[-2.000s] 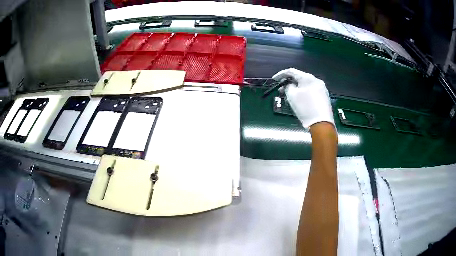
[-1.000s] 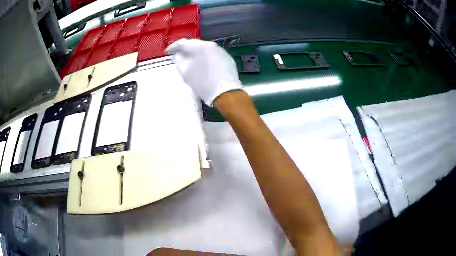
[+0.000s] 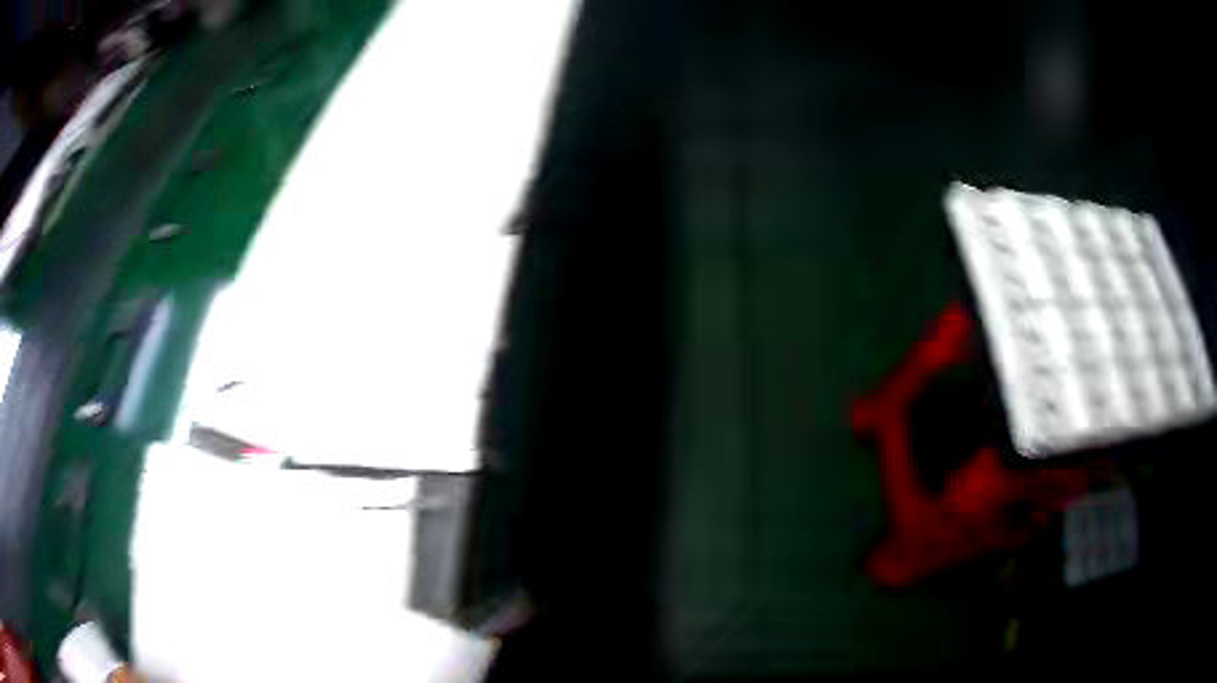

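Note:
A white-gloved hand, which looks like my right hand (image 3: pixel 91 654), is small, blurred and cut off by the bottom left corner. A bit of bare wrist shows beside it. Its fingers and anything in them cannot be made out. My left hand is not in view. Small dark blurred shapes, probably phone frames (image 3: pixel 164 232), lie along the green conveyor (image 3: pixel 200 180) at the left.
White foam sheets (image 3: pixel 387 254) cover the bench edge, with a gap between them. A red tray (image 3: pixel 14 660) edge shows bottom left. Right, beyond a dark strip, a white egg-crate tray (image 3: pixel 1088 320) sits above a red frame-like object (image 3: pixel 908 494) and a small pale grid (image 3: pixel 1101 534).
The view has swung sharply to the right. The white infeed belt and guide plates have left the picture; the gloved hand now shows at bottom left. The egg-crate tray and red object have appeared.

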